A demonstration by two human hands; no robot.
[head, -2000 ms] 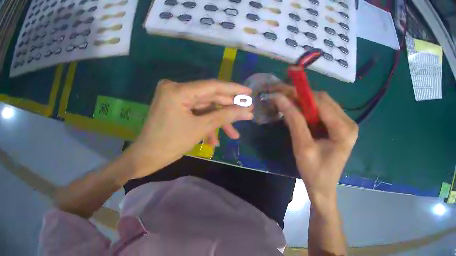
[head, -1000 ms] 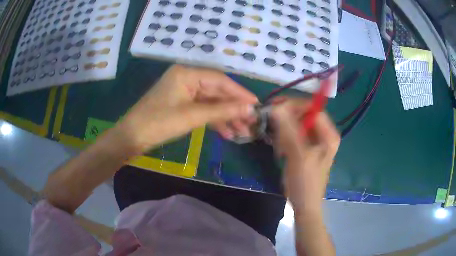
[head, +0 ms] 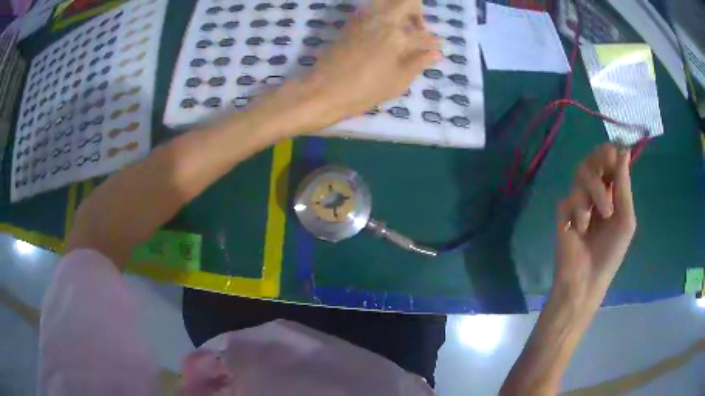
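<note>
The round silver test fixture [head: 352, 224] lies flat on the green mat, with its brass-gold insert [head: 321, 207] and dark cross-shaped slot uncovered. A short metallic connector and dark cable leave its right side. My left hand [head: 375, 62] is over the white foam parts tray [head: 348, 130], above and right of the fixture; its fingertips are blurred and I cannot tell if they hold a part. My right hand [head: 599, 201] is raised at the right, fingers curled around the test probe, mostly hidden; a bit of red [head: 639, 147] and its wires show at the fingertips.
A second white parts tray [head: 19, 184] with a gold column lies at the left. Red and black leads [head: 533, 158] loop across the mat at the right. Papers [head: 630, 93] lie at the upper right. A green label [head: 178, 249] and yellow and blue tape mark the mat.
My hands have parted: the left moved up over the foam tray, the right moved far right with the probe. The fixture, earlier between my hands, now rests uncovered on the mat.
</note>
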